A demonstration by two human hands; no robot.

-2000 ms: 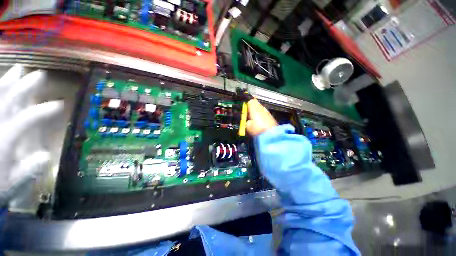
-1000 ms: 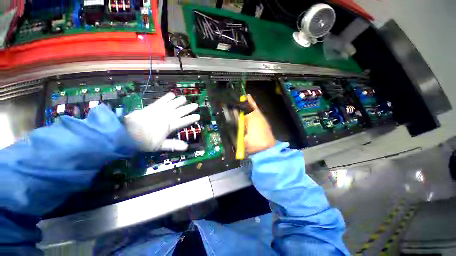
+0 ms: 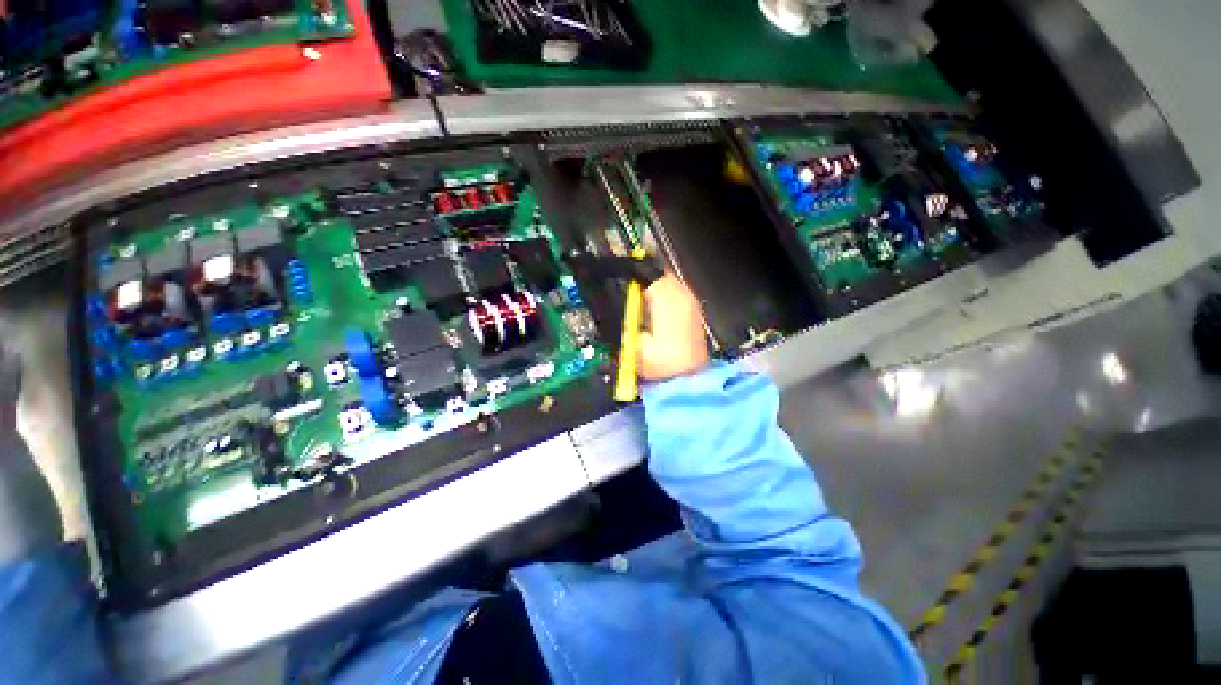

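A green circuit board sits in a black carrier on the conveyor. It bears copper-red coils at the left and a red-and-white striped coil at the right. My right hand is at the carrier's right edge, over the gap between carriers, and holds a yellow tool upright in the view. Black coverings show near its fingertips. My left hand, in a white glove, is blurred at the left picture edge beside the carrier's left end; its fingers cannot be made out.
A second carrier with green boards stands further right. Rods cross the bay between the carriers. Silver conveyor rails run in front and behind. Behind are a red tray with a board, and a black parts tray on a green mat.
My left hand has moved off the board to the far left. My right hand still holds the yellow tool near the carrier's right edge. The view has shifted down, with more floor visible.
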